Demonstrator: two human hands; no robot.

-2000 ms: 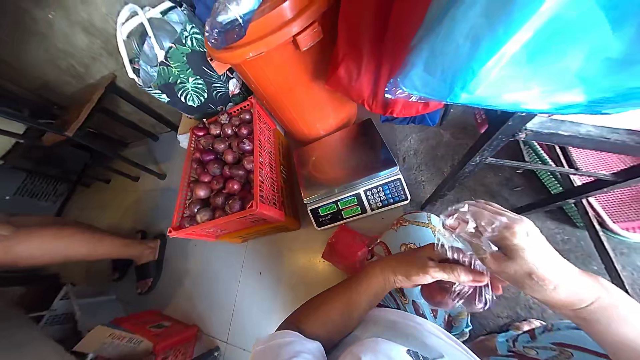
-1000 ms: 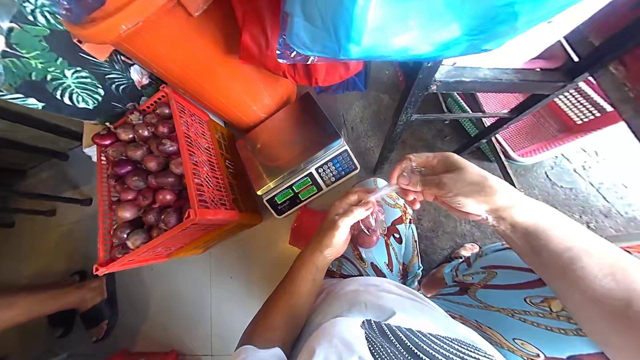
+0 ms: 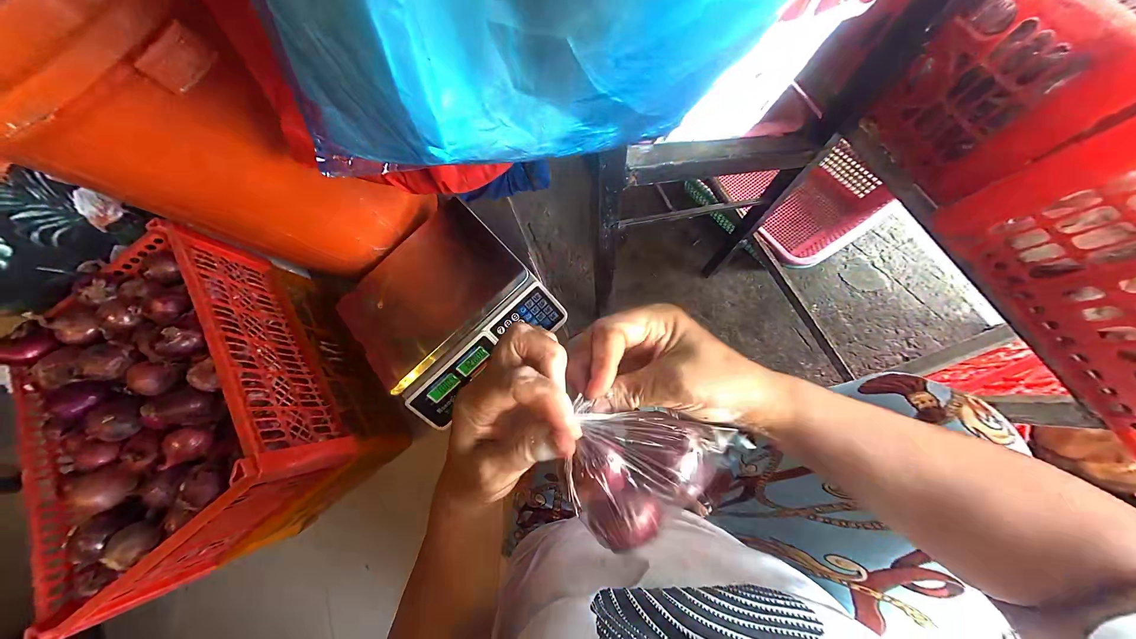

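My left hand [image 3: 515, 408] pinches the gathered neck of a clear plastic bag [image 3: 643, 444] just above my lap. Against the same neck, from the right, my right hand [image 3: 670, 359] closes its thumb and fingers. Several red onions [image 3: 626, 515] hang in the bag, below my fingers. Beyond my left hand lies a digital weighing scale [image 3: 444, 293] with a bare metal plate and lit green displays. At the left a red plastic crate [image 3: 257, 346] holds many red onions [image 3: 115, 417].
An orange plastic bin [image 3: 222, 169] stands behind the scale. Blue plastic bags [image 3: 515, 71] hang at the top. A dark metal frame [image 3: 612, 222], a pink plastic basket [image 3: 816, 217] and red perforated crates [image 3: 1056, 231] occupy the right side.
Both hands have come together at the bag's neck; one second ago they were farther apart, with the neck stretched between them. The view has turned, bringing red crates in at the right.
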